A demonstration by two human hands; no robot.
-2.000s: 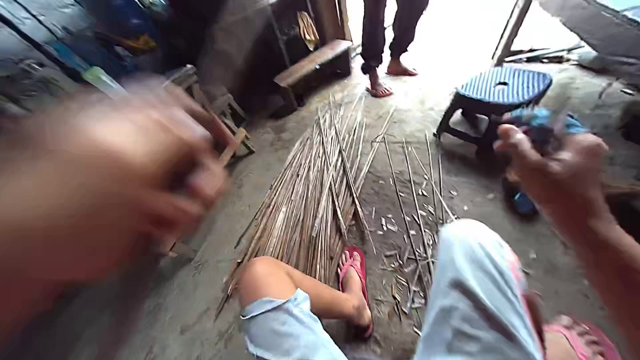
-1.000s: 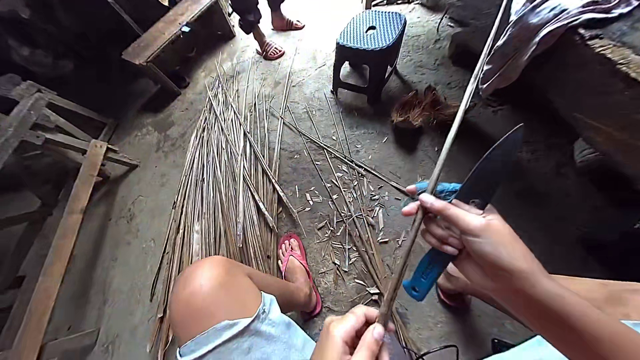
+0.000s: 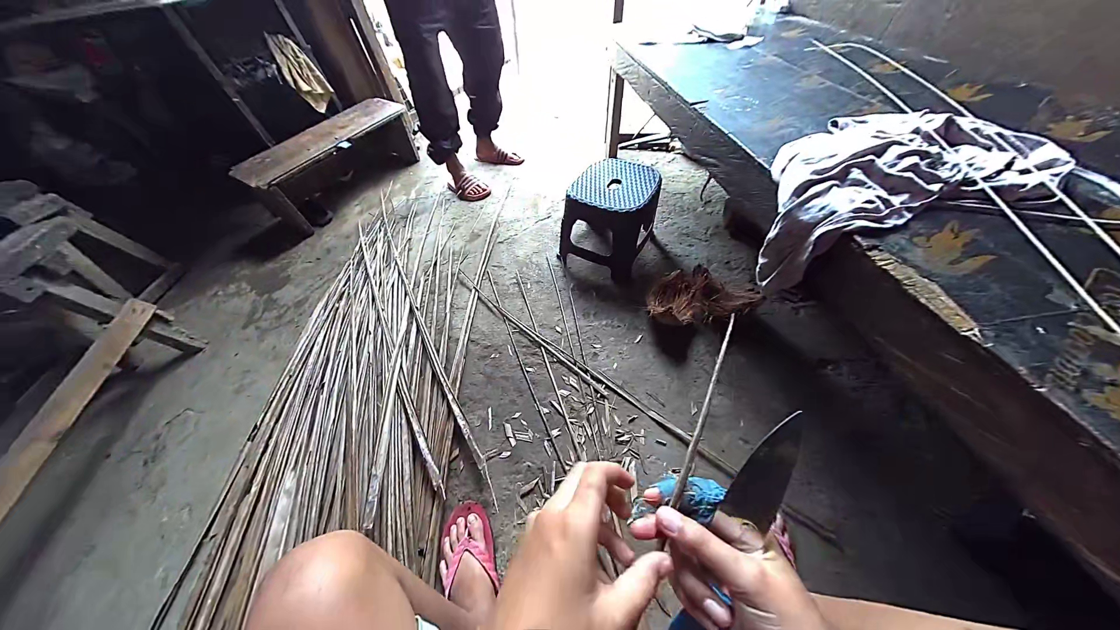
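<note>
My right hand (image 3: 735,560) holds a knife, its dark, wide blade (image 3: 766,468) pointing up to the right and blue wrapping (image 3: 691,499) by the fingers. The same hand pinches a thin wooden stick (image 3: 707,402) that rises away from me toward the fibre heap. My left hand (image 3: 577,551) is just left of it, fingers curled and apart, with the thumb tip close to the stick; whether it touches the stick cannot be told. Beyond my hands, a large bundle of thin sticks (image 3: 324,420) lies on the floor, with several loose sticks and pale shavings (image 3: 525,433) to its right.
A black plastic stool (image 3: 614,188) stands ahead, near a heap of brown fibre (image 3: 700,296). At the right runs a low platform (image 3: 980,350) with a crumpled cloth (image 3: 892,171) and long strips. A person (image 3: 455,79) stands by a wooden bench (image 3: 324,144). Wooden frames (image 3: 79,262) are at left.
My left hand has moved up from the stick's lower end to beside my right hand. The stick now points away at a lower slant. The view has tilted up and right.
</note>
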